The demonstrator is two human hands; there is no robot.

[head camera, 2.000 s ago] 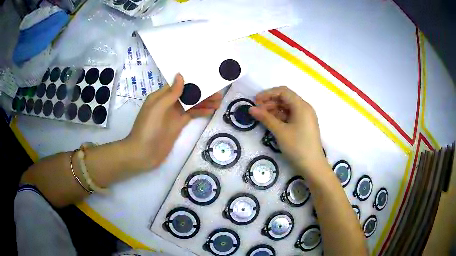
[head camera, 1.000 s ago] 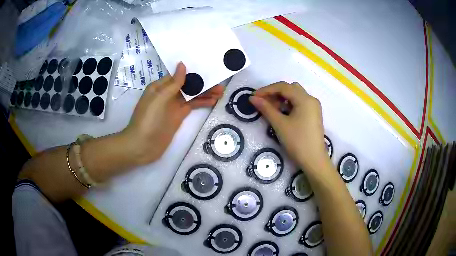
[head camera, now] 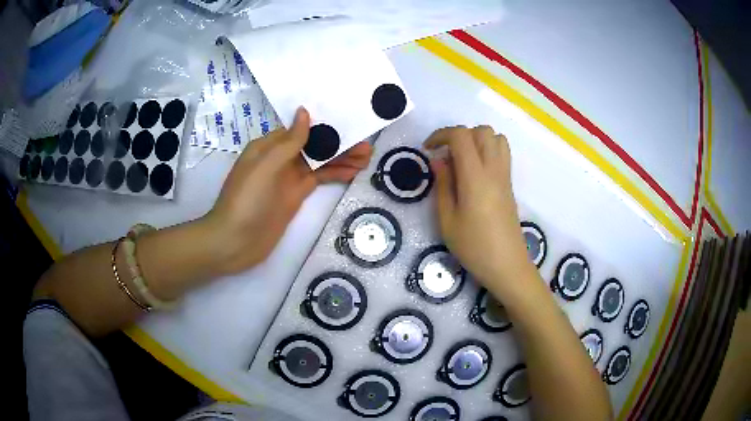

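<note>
My left hand (head camera: 268, 185) holds the white release liner sheet (head camera: 329, 70) by its lower corner, thumb on top. Two black adhesive pads remain near its lower edge, one (head camera: 321, 142) beside my thumb and one (head camera: 389, 101) at the right corner. My right hand (head camera: 473, 193) is just right of the top-left round unit, fingers bent and thumb close to its rim; no pad shows in it. That unit's centre is covered by a black pad (head camera: 406, 173). Other round units (head camera: 370, 237) have bare silver or grey centres and lie in rows on the pale translucent sheet (head camera: 284, 316).
A spare dot sheet (head camera: 103, 148) lies at left, partly under clear plastic wrap (head camera: 156, 62). Printed backing paper (head camera: 235, 107) is behind my left hand. A blue and white cloth (head camera: 62, 49) is at upper left. Stacked cardboard dividers (head camera: 692, 329) stand at right. Red and yellow tape marks the table.
My right fingers have moved off the top-left unit to its right side. Its black pad now shows fully. My left hand still holds the liner sheet, nearly unmoved since one second ago.
</note>
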